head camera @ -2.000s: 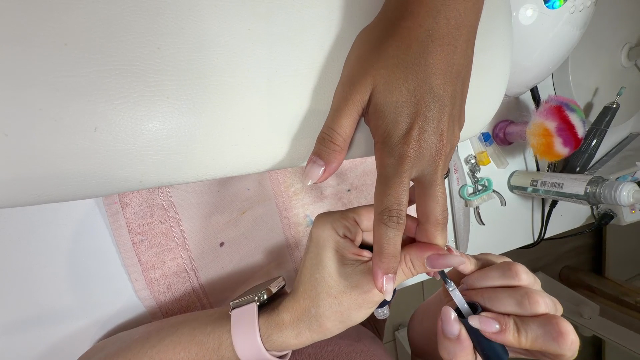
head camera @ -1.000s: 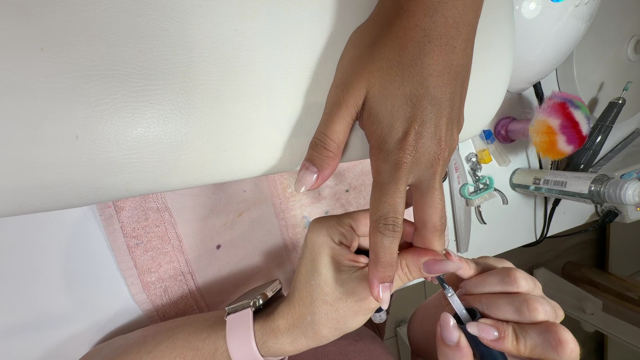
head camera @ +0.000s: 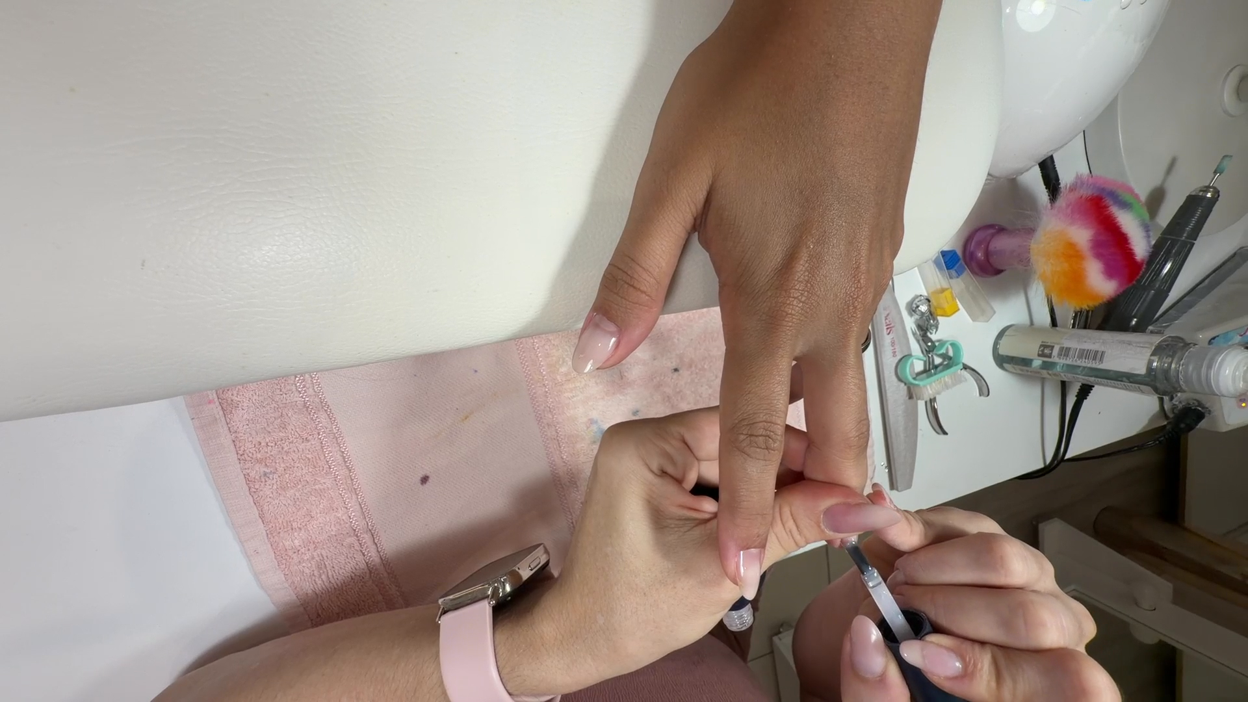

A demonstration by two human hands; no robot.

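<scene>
My left hand (head camera: 643, 526), with a watch on a pink band (head camera: 470, 648) at its wrist, grips a finger of another person's hand (head camera: 799, 195). That hand comes down from the top, palm down, over a white padded armrest (head camera: 292, 195). A dark object with a clear ribbed end (head camera: 739, 614) shows below my left palm, mostly hidden. My right hand (head camera: 994, 595) holds the dark cap (head camera: 916, 653) of a nail polish brush (head camera: 875, 580). The brush tip is at the held finger's end, beside my left thumb; the nail there is largely hidden.
A pink towel (head camera: 439, 468) lies under the hands. At right are a nail file (head camera: 895, 400), a small nail brush with a green handle (head camera: 931, 366), cuticle nippers (head camera: 936, 414), a fluffy multicolored brush (head camera: 1092, 242), a nail drill handpiece (head camera: 1170, 253), a clear bottle (head camera: 1082, 353) and a white lamp (head camera: 1072, 78).
</scene>
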